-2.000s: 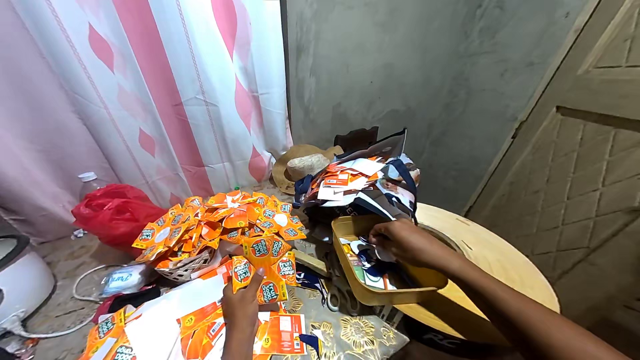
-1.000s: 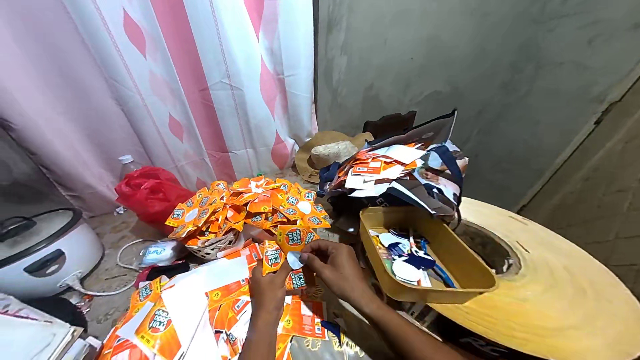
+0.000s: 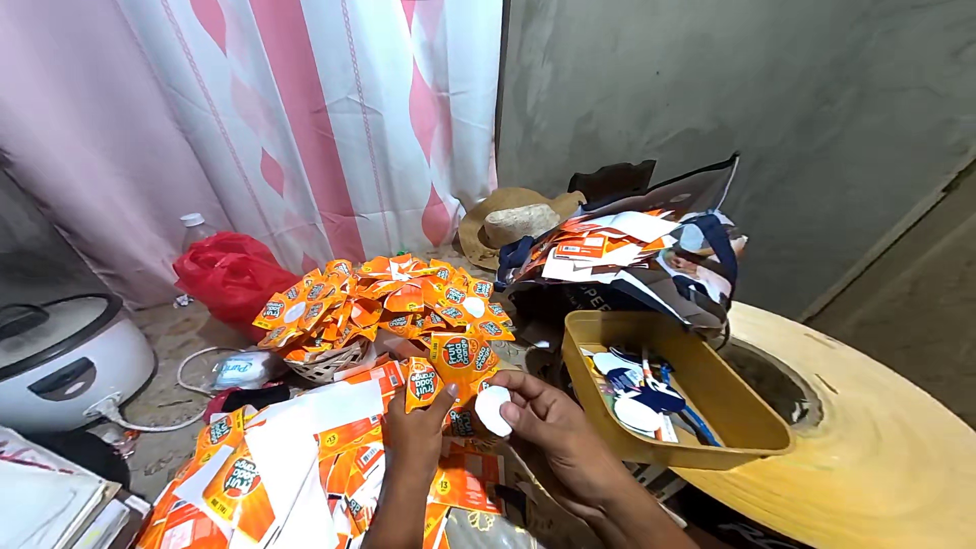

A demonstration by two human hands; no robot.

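My left hand (image 3: 418, 428) grips a piece made of folded orange drink wrappers (image 3: 456, 366), its thumb pressed on the near petal. Between the thumb and fingers of my right hand (image 3: 545, 423) is a white round disc (image 3: 493, 410), close to the right side of that piece. Behind my hands, similar orange wrapper pieces (image 3: 396, 293) are heaped on a woven basket (image 3: 328, 361). Flat orange wrappers and white sheets (image 3: 286, 473) lie in front and to the left. A yellow-brown plastic tub (image 3: 732, 412) at the right holds white discs, blue items and other small things.
A bag (image 3: 686, 286) full of wrapper scraps stands behind the tub, by a straw hat (image 3: 511, 223). The tub rests on a round wooden top (image 3: 862, 427). At left are a red plastic bag (image 3: 232, 274), a white electric cooker (image 3: 72, 366) with a cord, and stacked papers (image 3: 49, 496).
My right hand has come from inside the tub over to the wrapper piece beside my left hand, and now holds a white disc. The view has turned somewhat to the right.
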